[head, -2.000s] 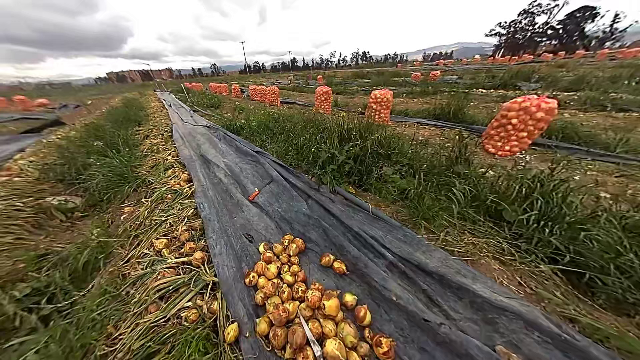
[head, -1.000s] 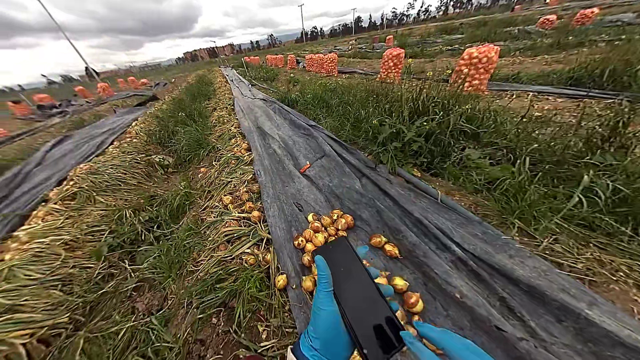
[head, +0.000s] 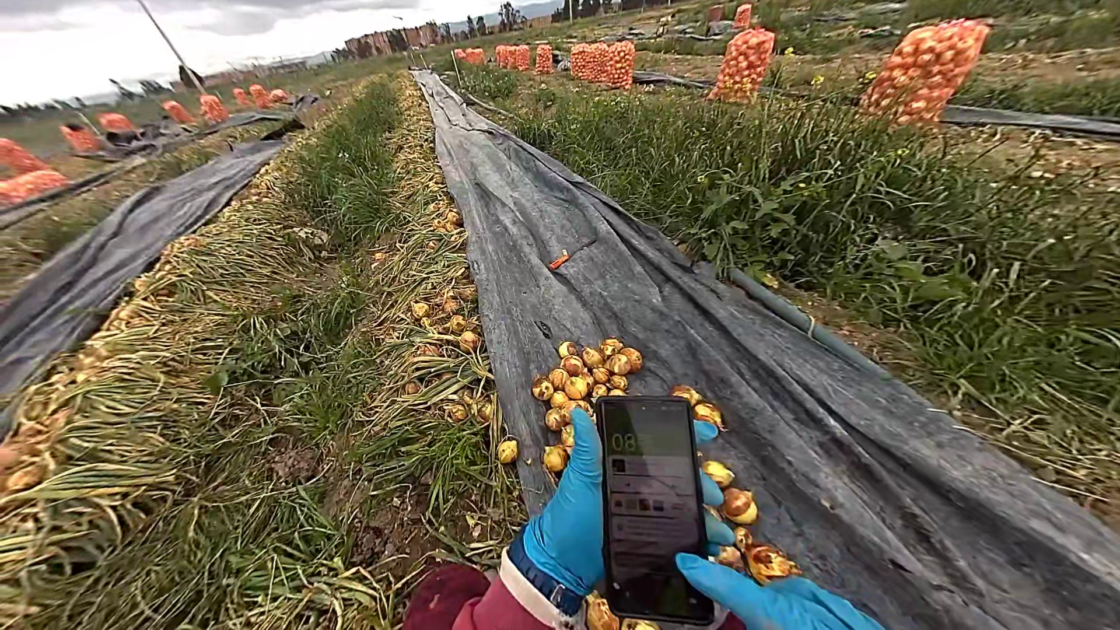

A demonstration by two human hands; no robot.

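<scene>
My left hand (head: 573, 516), in a blue glove with a dark watch at the wrist, holds a black smartphone (head: 654, 516) upright, its screen lit. Fingers wrap behind the phone and show along its right edge. From the lower right, my right hand (head: 770, 599), also gloved in blue, reaches over with a fingertip at the lower right of the screen; it grips nothing that I can see. Behind and around the phone, yellow onions (head: 577, 385) lie in a loose pile on a dark fabric sheet (head: 560, 306). The hands and phone hide part of the pile.
Cut onion tops (head: 420, 350) and onions lie left of the sheet. Tall grass (head: 857, 227) and a pipe (head: 796, 319) run along its right side. A small orange-handled tool (head: 560, 260) rests on the sheet. Orange mesh sacks of onions (head: 927, 74) stand farther off; another dark sheet (head: 122, 254) lies left.
Two seconds ago neither hand nor phone was in view. The phone's screen was dark one second ago and is now lit. The view has swung left.
</scene>
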